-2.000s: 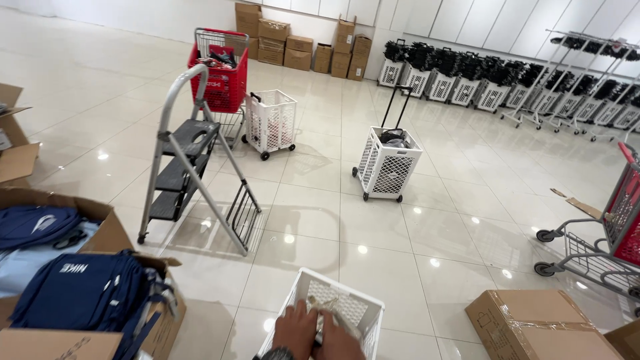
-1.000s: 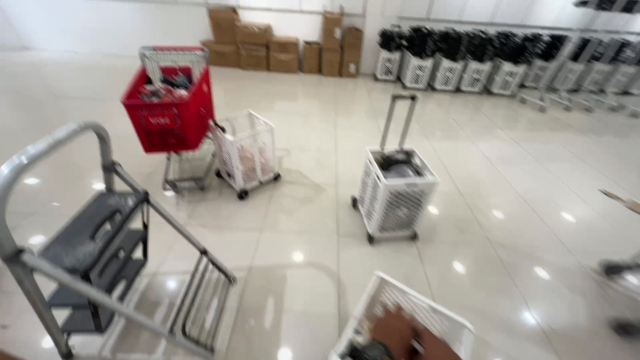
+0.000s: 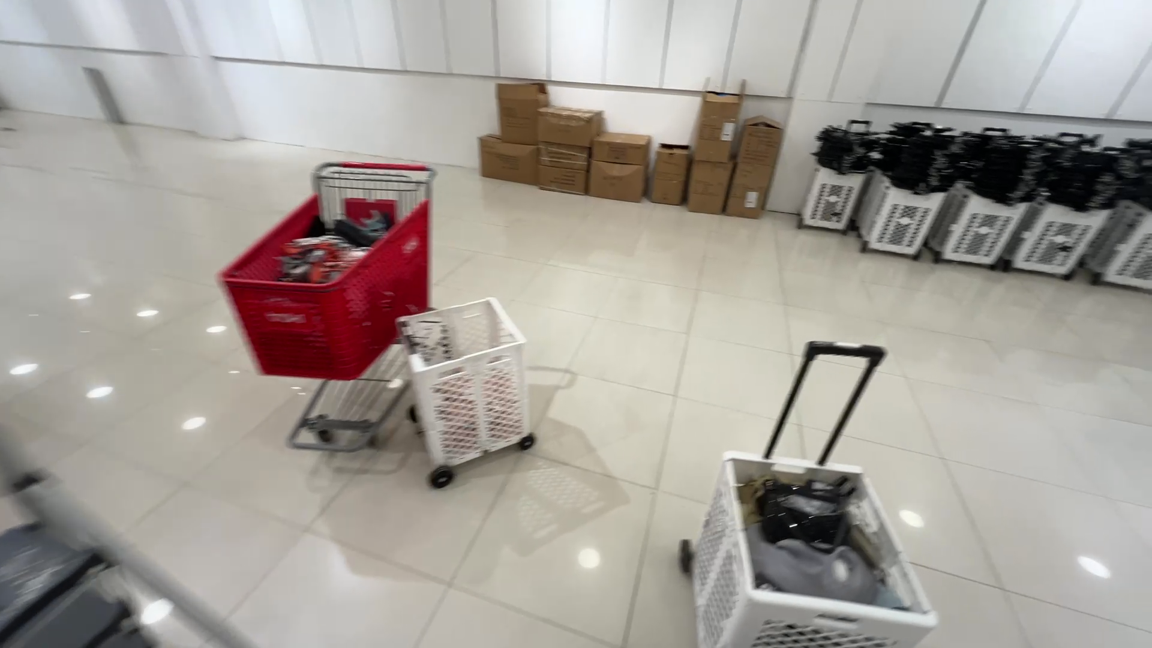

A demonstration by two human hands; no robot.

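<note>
Neither of my hands shows in the current head view. A white plastic rolling crate stands at the lower right, its black telescopic handle raised, with dark and grey items inside. Left of centre is a second white rolling crate, placed beside a red shopping cart that holds a heap of mixed goods. What my hands hold or touch now is hidden, being out of the frame.
Brown cardboard boxes are stacked along the back wall. Several white crates topped with black items line the right side. Part of a grey step ladder cuts into the lower left corner.
The view has moved forward, past the step ladder and nearer the carts. Both my hands, earlier at a white crate at the bottom, have left the view along with that crate.
</note>
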